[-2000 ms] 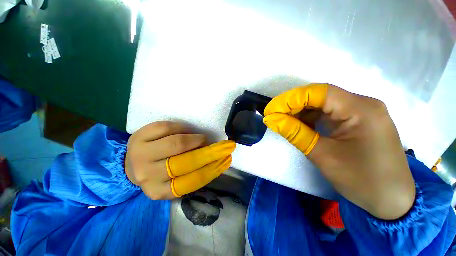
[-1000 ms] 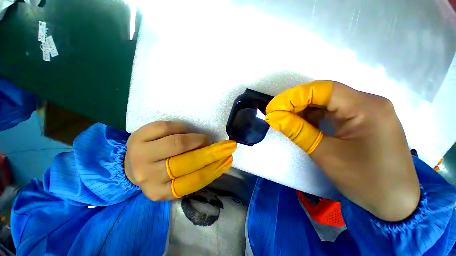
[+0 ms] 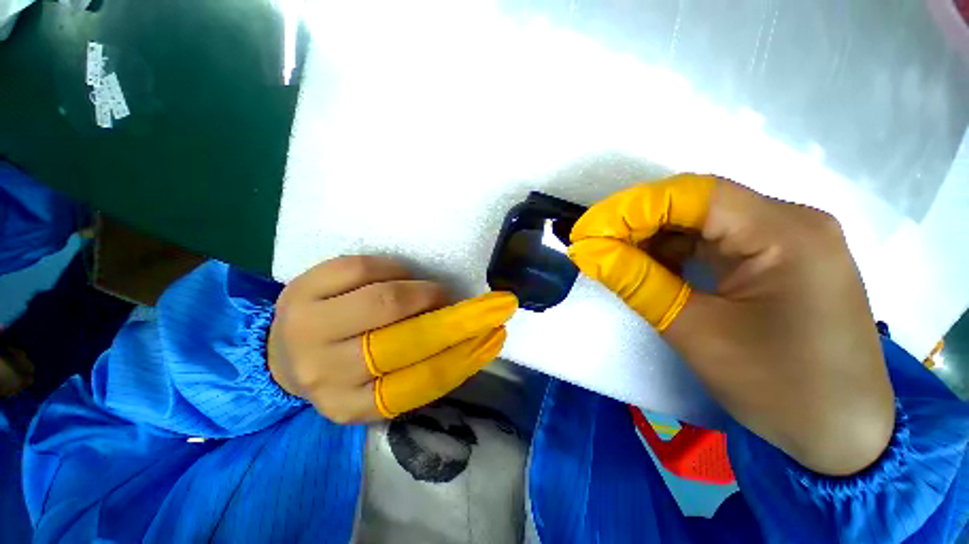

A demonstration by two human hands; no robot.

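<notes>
A black rounded-square watch case [image 3: 531,260] with a glossy dark face and a small bright patch, perhaps glare, is held tilted over the white mat [image 3: 372,159]. My right hand [image 3: 765,308], with yellow finger cots on thumb and forefinger, pinches its upper right edge. My left hand [image 3: 372,340], with yellow cots on two fingers, has its fingertips at the lower left corner of the case. The case hides whether the left fingers grip it or only touch it.
Small white label strips [image 3: 106,90] lie on the green bench top [image 3: 170,149] at left. A greyish translucent sheet [image 3: 839,85] covers the far right of the mat. A red object [image 3: 703,455] shows below the mat. A blue sleeve [image 3: 32,218] is at the left edge.
The watch case and both hands have shifted slightly right. The bright patch on the face has changed shape. More of the red object shows than two seconds ago.
</notes>
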